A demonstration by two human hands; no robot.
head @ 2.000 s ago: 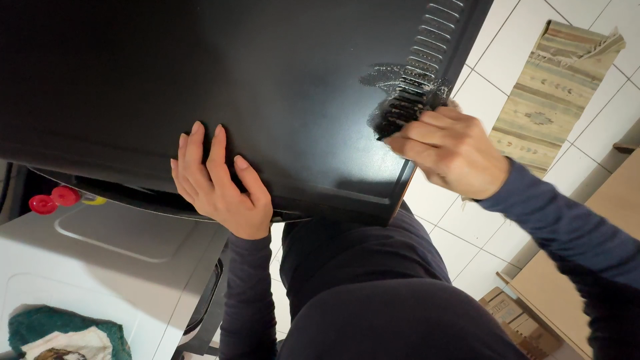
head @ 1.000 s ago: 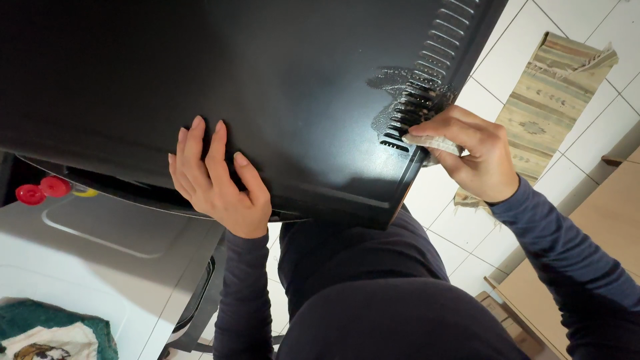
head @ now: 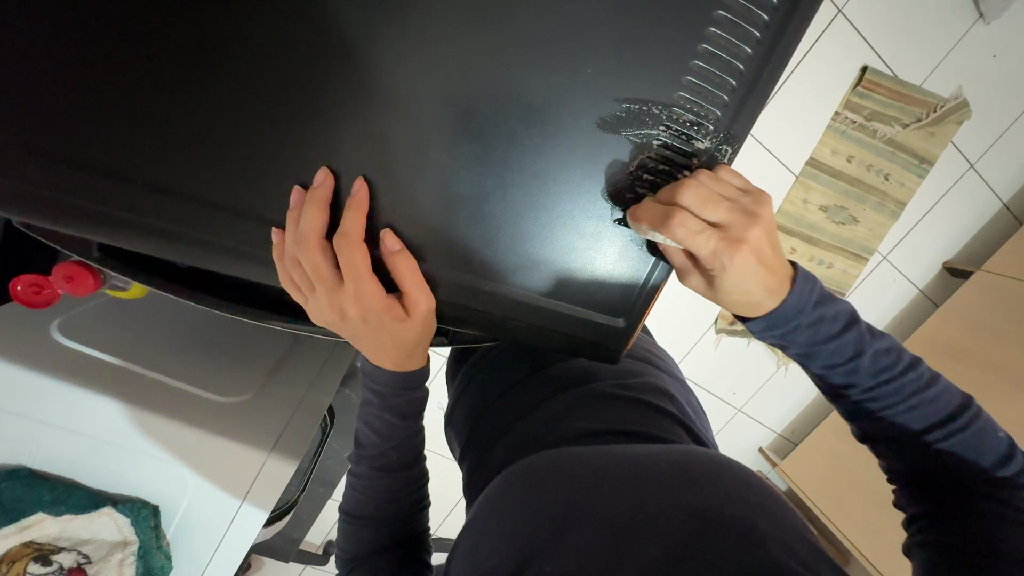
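A large black metal panel point(head: 480, 160) with a row of vent slots point(head: 704, 88) near its right edge fills the upper view. My left hand point(head: 360, 272) rests on the panel near its lower edge, fingers spread, holding nothing. Pinched in my right hand point(head: 716, 236) is a small whitish cloth or pad point(head: 660, 238), mostly hidden by the fingers. It is at the lower end of the slots, where wet, sudsy liquid point(head: 640, 120) covers the slots and the panel beside them.
A white appliance top point(head: 160, 384) lies at lower left, with a green and white towel point(head: 144, 520) on it. Red plastic caps point(head: 76, 278) show by the panel's left edge. A striped woven rug point(head: 848, 192) lies on white floor tiles, and a light wooden surface point(head: 944, 360) is at right.
My right hand shifts at the lower slots, its fingers now more closed over the whitish cloth or pad than one second ago. My left hand stays on the panel.
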